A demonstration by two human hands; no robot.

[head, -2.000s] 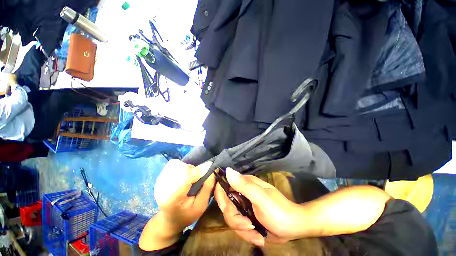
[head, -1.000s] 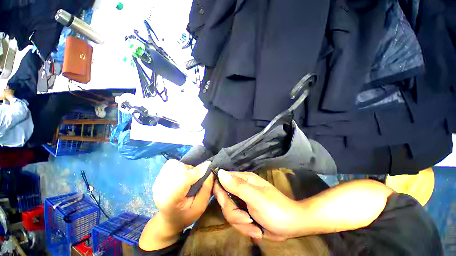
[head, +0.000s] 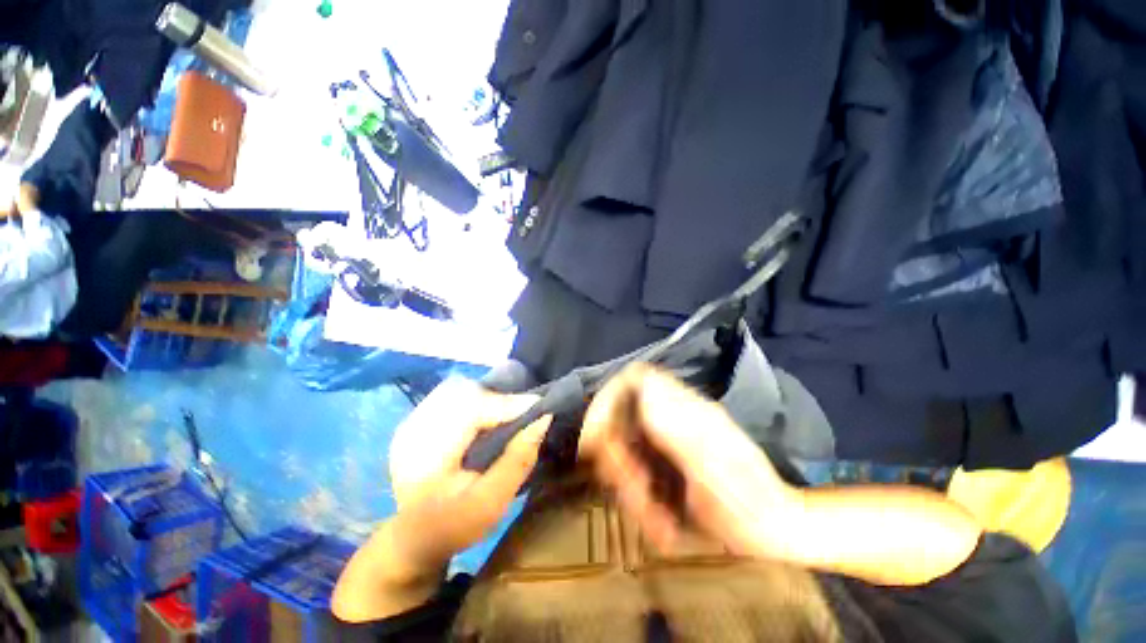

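A dark grey garment (head: 782, 405) with a black hanger (head: 742, 286) in it lies across my lap, its hook pointing up and right. My left hand (head: 459, 459) pinches a narrow dark edge of the garment between thumb and fingers. My right hand (head: 685, 465) is blurred, close to the right of that edge, with its fingers curled. Something dark shows inside the right palm, but I cannot tell what it is. Dark jackets (head: 735, 138) lie heaped on the table beyond.
The white table (head: 421, 329) holds a brown pouch (head: 204, 131), a metal flask (head: 214, 50), a green-topped dark item (head: 427, 163) and a black corded device (head: 377, 286). Blue crates (head: 148, 534) stand on the floor at left. A round stool (head: 1015, 500) is at right. A person's sleeve (head: 35, 270) shows far left.
My right hand has moved up and slightly right, off the pinched edge, and is blurred. My left hand keeps its hold. The hanger hook has tilted slightly.
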